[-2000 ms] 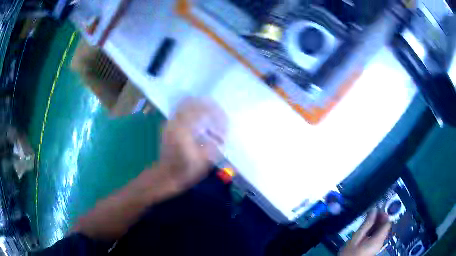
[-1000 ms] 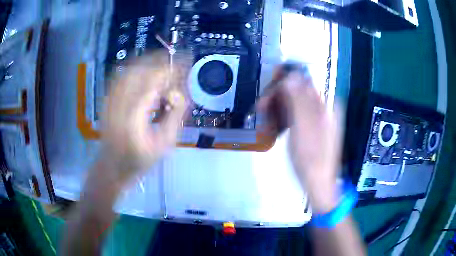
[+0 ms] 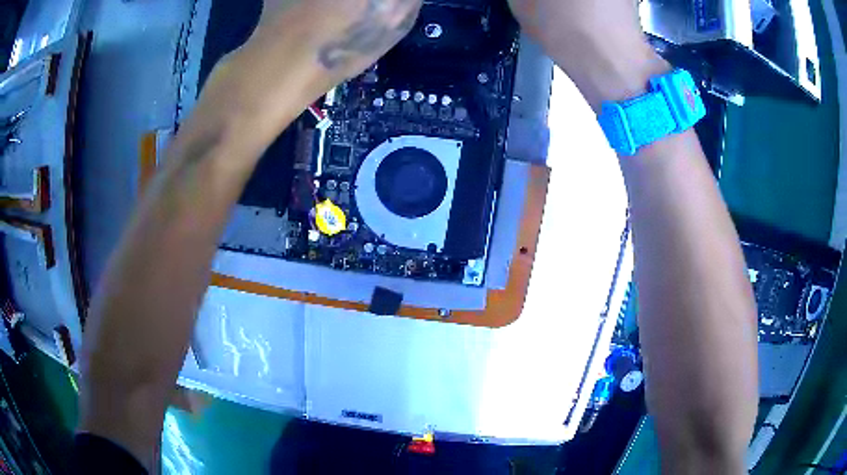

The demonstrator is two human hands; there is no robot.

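Note:
An open laptop base (image 3: 339, 158) lies bottom up in the orange-edged holding fixture (image 3: 520, 269). A round cooling fan (image 3: 411, 183) and a yellow coin cell (image 3: 330, 217) show on its near part. My left hand (image 3: 371, 19) is over the far part of the laptop, cut off by the top edge. My right hand (image 3: 576, 23), with a blue wristband, is at the top edge right of the laptop, its fingers out of the picture. I cannot tell what either hand holds.
Another open laptop (image 3: 785, 301) lies at the right on the green line, partly behind my right forearm. Orange-and-white brackets (image 3: 42, 190) are at the left. A red emergency stop button (image 3: 422, 443) is on the bench's front edge. An air regulator (image 3: 624, 371) is at the bench side.
Both hands have moved from the near part of the laptop up and away, to the top edge. The coin cell is uncovered. Earlier, my left hand was at the bench's front edge.

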